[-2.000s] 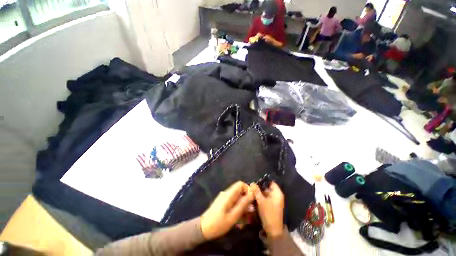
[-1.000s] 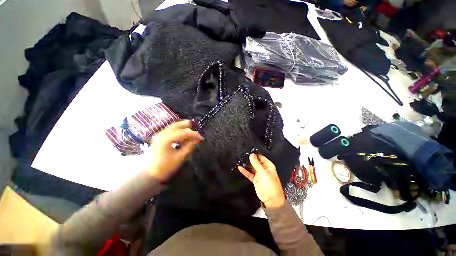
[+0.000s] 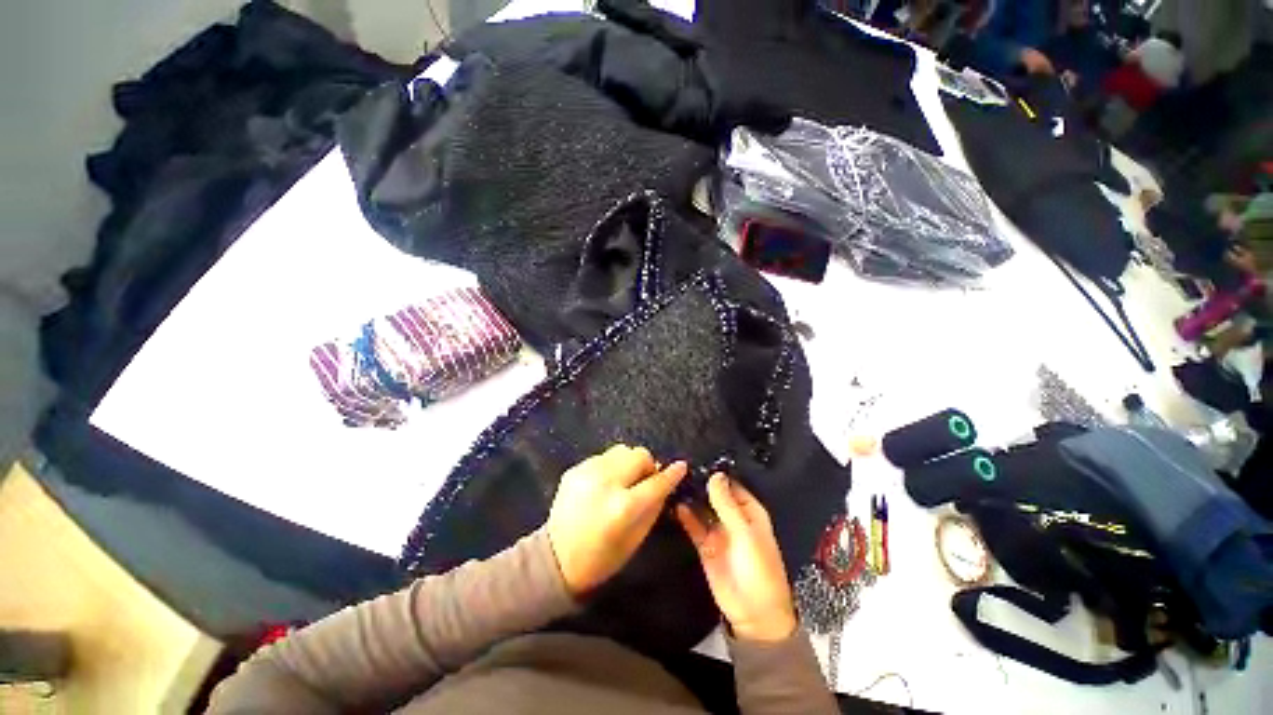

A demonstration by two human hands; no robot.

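Observation:
A black-grey textured garment (image 3: 635, 370) lies over the table's near edge in front of me, with speckled black trim (image 3: 489, 436) along its edges and around a pocket-like shape. My left hand (image 3: 609, 514) pinches at the garment's edge, thumb and finger together. My right hand (image 3: 740, 552) is beside it, its thumb and fingers on the trimmed edge of the cloth. The fingertips of both hands nearly touch. No needle or thread can be made out.
A striped bundle (image 3: 419, 349) is left of the garment. A phone (image 3: 785, 250) and plastic-wrapped packet (image 3: 873, 203) are beyond. Right are thread cones (image 3: 928, 439), scissors (image 3: 842, 549), snips (image 3: 878, 534), a tan ring (image 3: 963, 549) and a black bag (image 3: 1033, 524). Dark cloth (image 3: 182, 210) is heaped left.
A second ago my left hand was raised away to the left; it has come back to the garment beside my right hand. My right hand has stayed at the cloth. The view has shifted.

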